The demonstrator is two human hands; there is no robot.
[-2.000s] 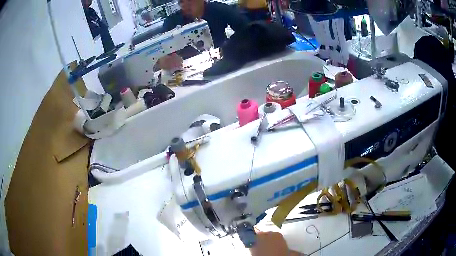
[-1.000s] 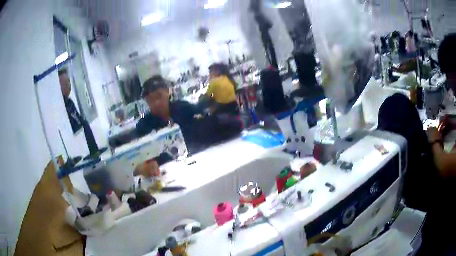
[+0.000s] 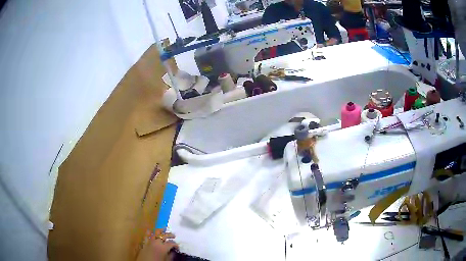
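Observation:
My left hand (image 3: 161, 246) is at the bottom edge, left of centre, partly cut off. It lies by the table's left side, next to a dark fabric piece (image 3: 190, 256) that is mostly out of the picture; its grip is unclear. My right hand is not in view. The white sewing machine head (image 3: 352, 176) with a blue stripe stands at the right. Its presser foot area (image 3: 319, 224) is brightly lit, and no dark fabric shows under it. A pale cloth piece (image 3: 207, 201) lies on the white table.
Brown board (image 3: 107, 178) runs along the left, with a blue strip (image 3: 166, 206) at the table edge. Yellow-handled scissors (image 3: 416, 209) and a black tool (image 3: 442, 233) lie at the right. Thread cones (image 3: 350, 115) stand behind the arm. Another machine (image 3: 255, 48) and a person (image 3: 301, 15) are beyond.
The view has swung down and left since one second ago. The hand near the needle two seconds ago is gone from there, and my left hand now shows at the lower left.

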